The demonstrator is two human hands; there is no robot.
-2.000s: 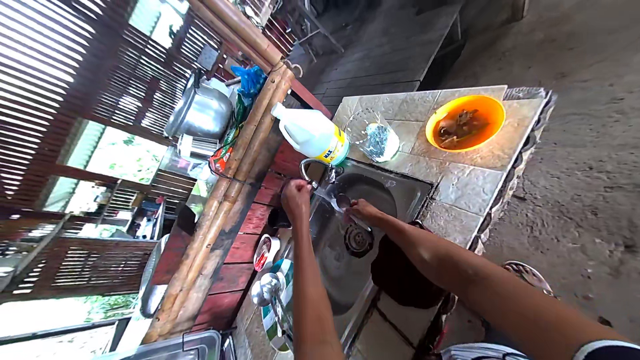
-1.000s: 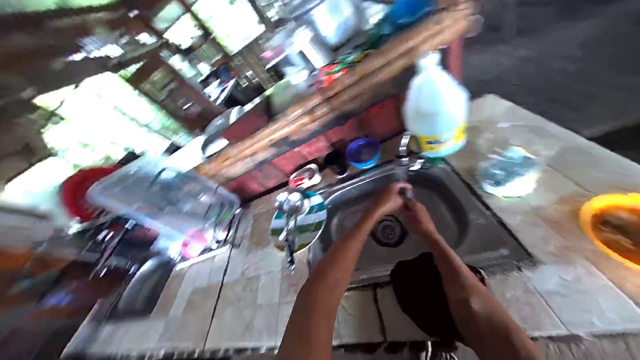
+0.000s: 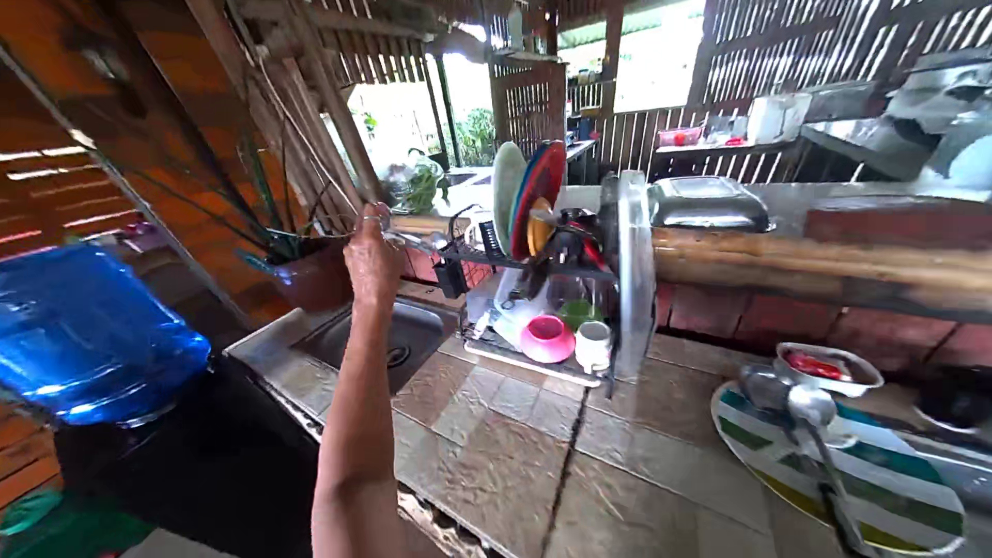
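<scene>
My left hand is raised at the left end of the black dish rack, fingers bent. Something shiny and thin shows beside the fingertips; whether the hand grips it is unclear. Plates in green, blue and red stand upright in the upper tier. Below them sit a pink cup and a white mug. A clear plastic lid or tray leans at the rack's right end. Behind my forearm lies a steel sink. My right hand is out of view.
At right, metal ladles rest on a striped oval plate, near a small bowl with red contents. A bamboo rail runs behind the tiled counter. A large blue water container stands at left.
The view has swung far left from the sink with the tap. My hands were together over that sink; now my left hand is raised by the dish rack, and my right has left view.
</scene>
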